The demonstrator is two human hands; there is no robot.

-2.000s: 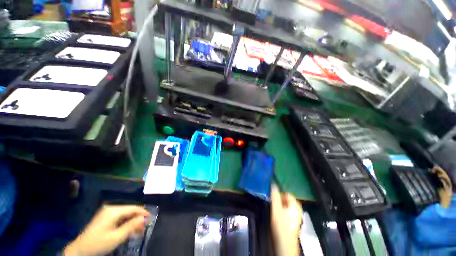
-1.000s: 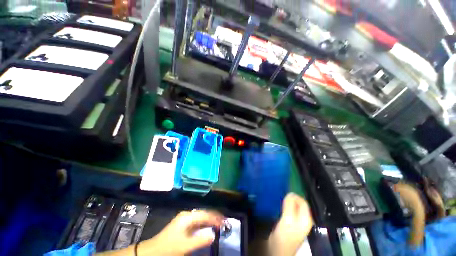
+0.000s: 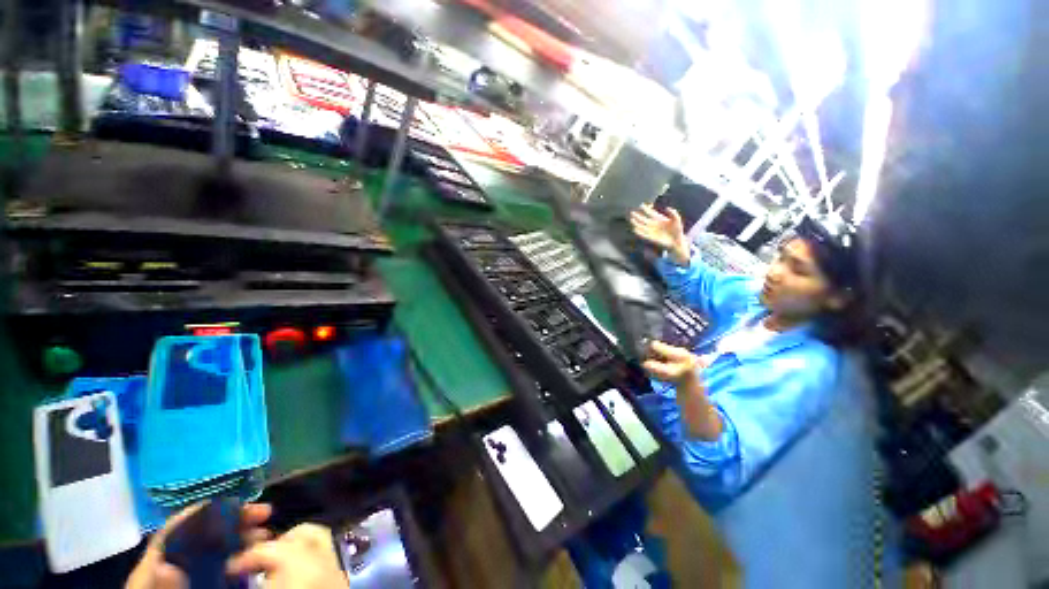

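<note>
A dark phone-sized piece [image 3: 205,545] is upright between my hands at the lower left, in front of the cyan stack. My left hand [image 3: 159,564] holds it from the left, cut off by the bottom edge. My right hand [image 3: 297,559] has its fingertips at the piece's right edge; whether they grip it is unclear. The light-blue phone-shaped pieces [image 3: 205,428] are stacked before the press. A white phone-shaped piece [image 3: 85,506] with a dark rectangle leans beside them. A silver-blue phone [image 3: 380,550] lies in the lap-side tray, cut off below.
The black press [image 3: 207,282] stands behind the stack. A dark-blue cloth or film pile [image 3: 382,397] lies right of it. A long black tray of phones [image 3: 538,301] runs beyond. A tray at the lower right holds white and pale-green panels [image 3: 523,474]. A blue-smocked person [image 3: 759,403] holds a black tray.
The view has swung right, so the press and stacks sit further left and the person is in full view. My hands have come together around the dark piece, away from the cloth pile.
</note>
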